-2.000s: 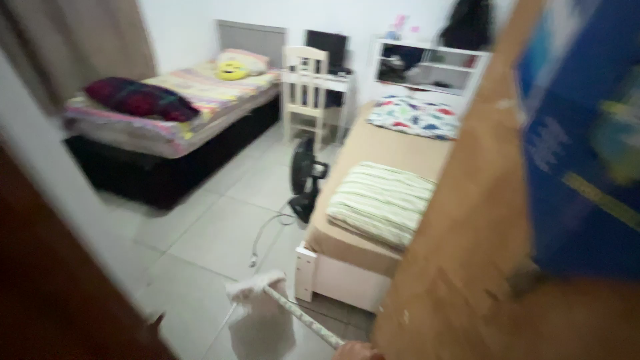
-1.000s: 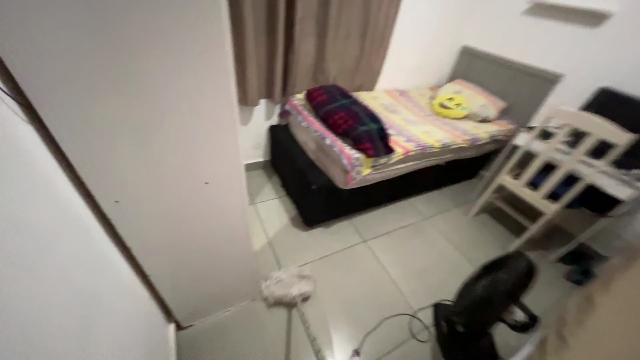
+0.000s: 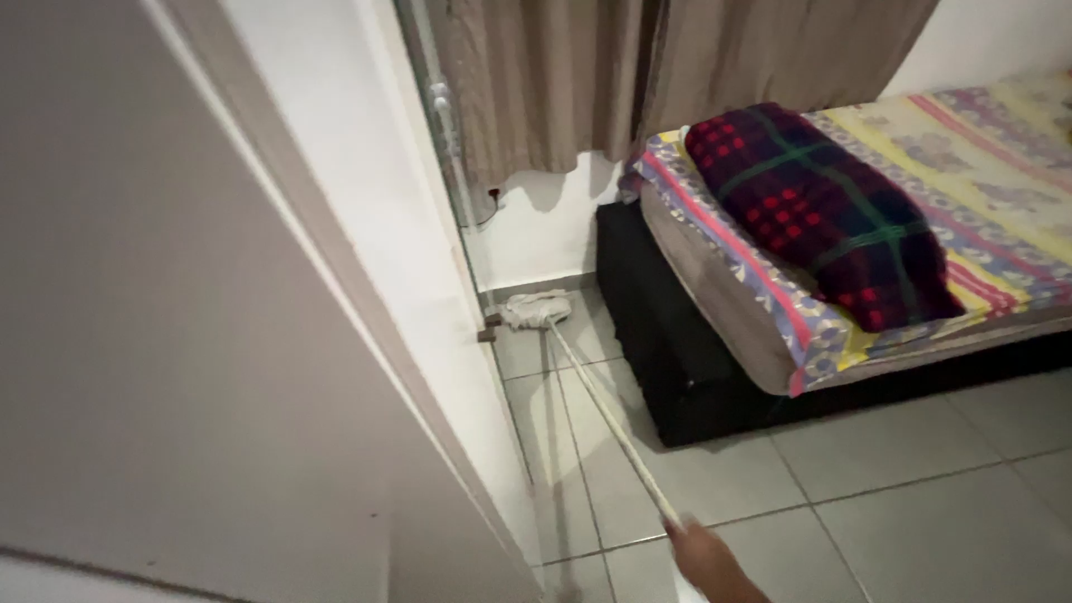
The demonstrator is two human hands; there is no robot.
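Observation:
My right hand [image 3: 702, 553] grips a long pale pole [image 3: 610, 423] at the bottom, right of the middle. At the pole's far end a whitish cloth [image 3: 536, 310] is bunched on the tiled floor, close to the skirting below the curtain. The cloth lies between the white cabinet side and the black bed base [image 3: 662, 352]. The pole slants from my hand up and left to the cloth. My left hand is out of view.
A white cabinet or door panel [image 3: 209, 293] fills the left side. The mattress [image 3: 720, 285] bears a patterned sheet and a plaid blanket or pillow [image 3: 821, 218]. A brown curtain [image 3: 544, 92] hangs behind, with a dark cable [image 3: 488, 214] near the wall.
The cloth end of the pole has moved deeper into the room, to the floor by the curtain wall. The view has swung left and nearer the bed; fan and chair are out of it.

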